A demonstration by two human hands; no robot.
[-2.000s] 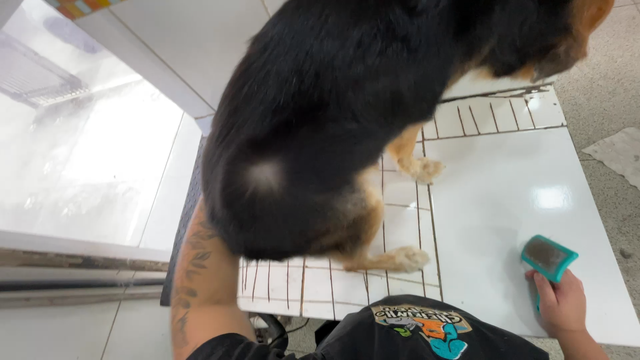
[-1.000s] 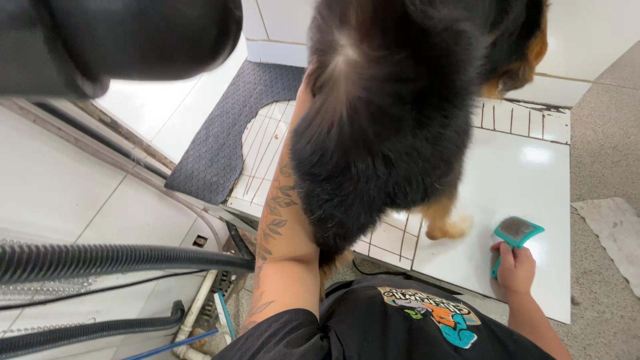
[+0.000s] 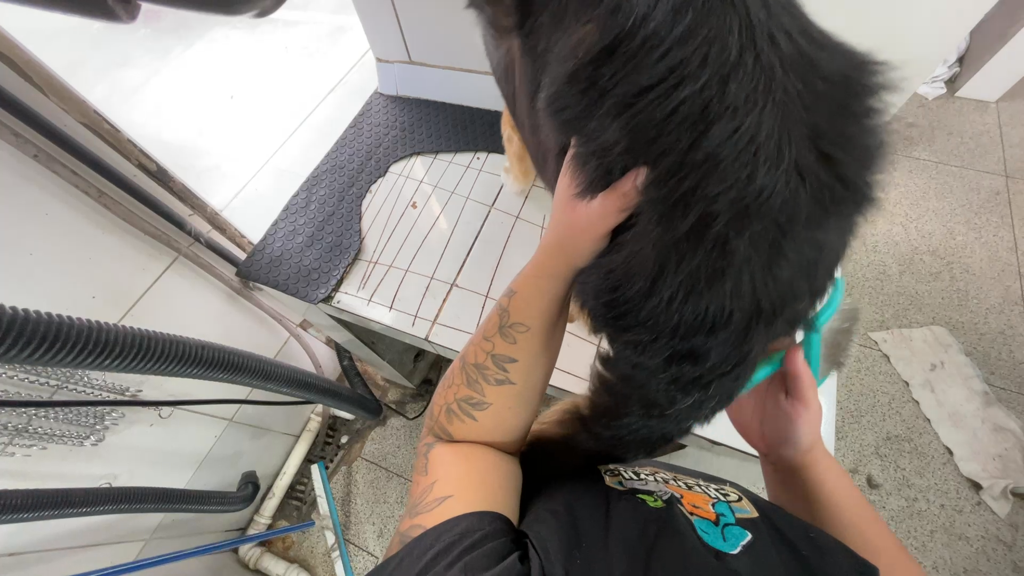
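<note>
A black and tan dog stands on a white tiled table, its thick black coat filling the upper middle of the view. My left hand presses into the fur on the dog's near left side, thumb spread from the fingers, most fingertips hidden in the coat. At the dog's right flank, my right hand grips a teal slicker brush, whose bristle head faces right, away from the coat. Part of the brush handle is hidden by fur and by my hand. The dog's tail side rests close to my black shirt.
A black studded rubber mat lies along the table's left edge. Black corrugated hoses, hanging chains, a white pipe and a blue-handled squeegee are at the left. A pale cloth lies on the speckled floor at the right.
My right hand has brought the brush from over the white tabletop to the dog's right flank. My left hand, earlier mostly hidden behind the dog, now shows on its side. The view has shifted.
</note>
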